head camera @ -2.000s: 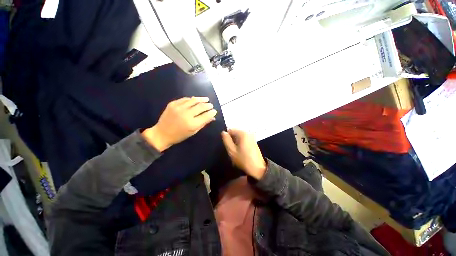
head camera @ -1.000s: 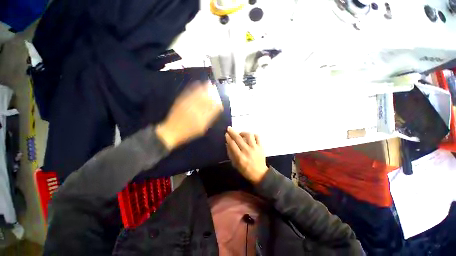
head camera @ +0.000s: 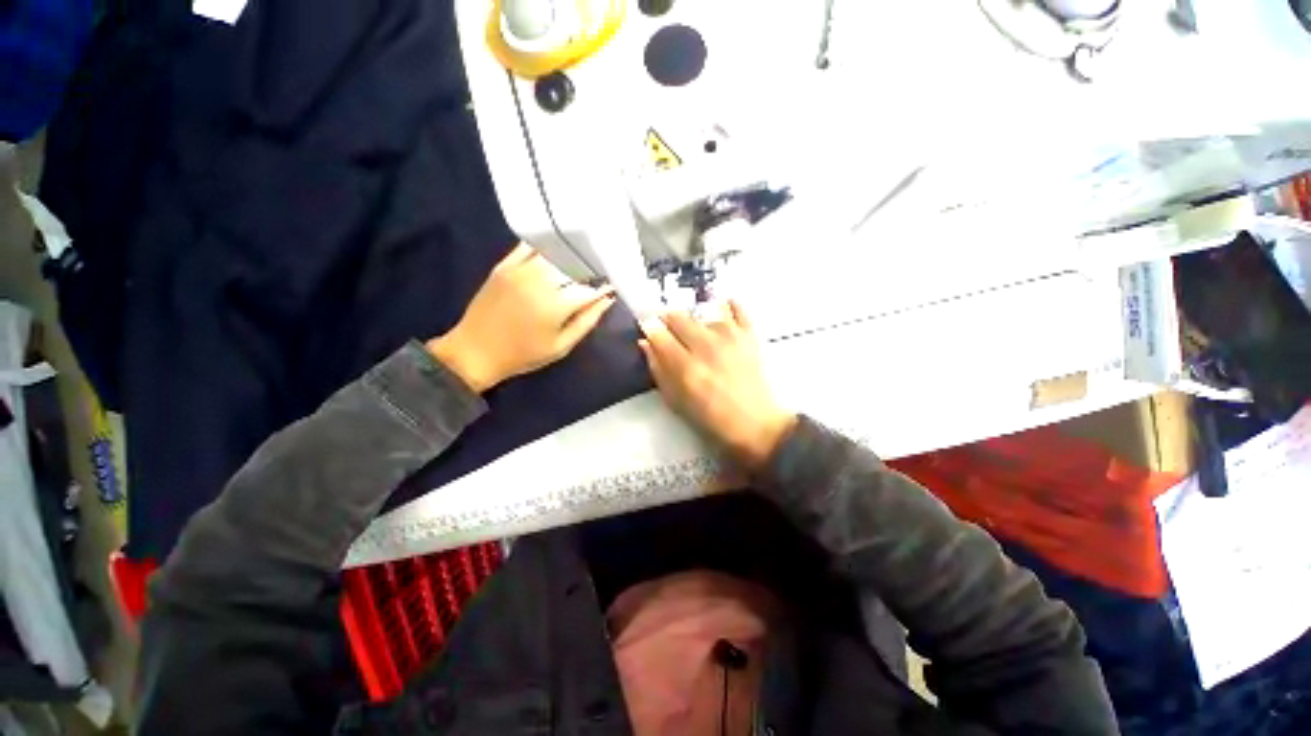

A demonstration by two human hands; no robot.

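Observation:
The dark navy garment spreads left of the white sewing machine head, and its edge reaches the presser foot area. My left hand is on the cloth just left of the foot, with thumb and fingertips pinched together at the cloth near the needle. My right hand is palm down on the white machine bed, its fingertips by the cloth's right edge just below the foot. Whether they grip the cloth is hidden. The needle point is lost in glare.
A printed ruler edge runs along the table front. A red basket is below left. At right are a black item, an orange-red bag and a white paper. A yellow-rimmed round part sits on the machine head.
Both hands have moved up to the needle area. The cloth has shifted up and left, uncovering the ruler edge. The camera view has also shifted.

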